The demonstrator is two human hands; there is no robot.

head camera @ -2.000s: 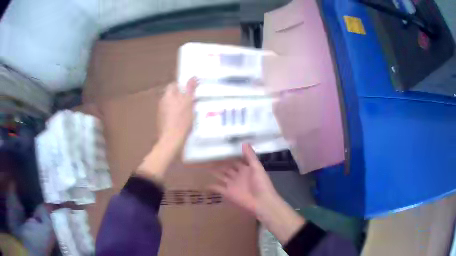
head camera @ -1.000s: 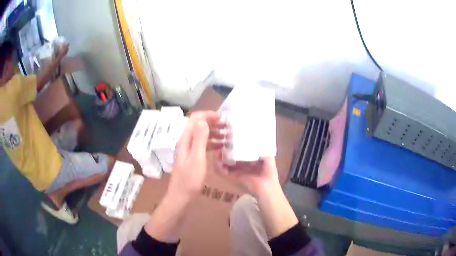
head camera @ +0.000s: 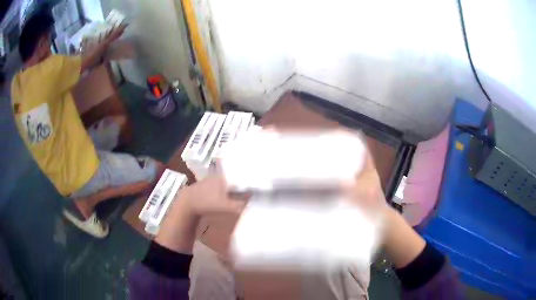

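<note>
Blurred white toothbrush boxes [head camera: 294, 161] are held up close in front of me, over the brown cardboard sheet [head camera: 291, 114]. A second white piece shows just below the upper one; the blur hides their print and exact number. My left hand [head camera: 205, 202] grips them at the left end. My right hand [head camera: 373, 190] grips them at the right end, its fingers partly hidden. White box stacks [head camera: 205, 137] with dark printing stand behind at the left of the cardboard, and a lower stack [head camera: 161, 199] lies nearer.
The blue shrink tunnel [head camera: 470, 205] with pink curtain flaps [head camera: 426, 176] and a grey control box [head camera: 511, 155] stands at right, a white piece at its rollers. A coworker in yellow [head camera: 56, 129] squats at left beside a brown carton [head camera: 94, 91]. A tub [head camera: 160, 105] holds orange-red items.
My view has swung left and up from the tunnel. The boxes, first flat, then upright between my hands, now lie crosswise and closer to me. The tall stacks and the coworker appear further right than before.
</note>
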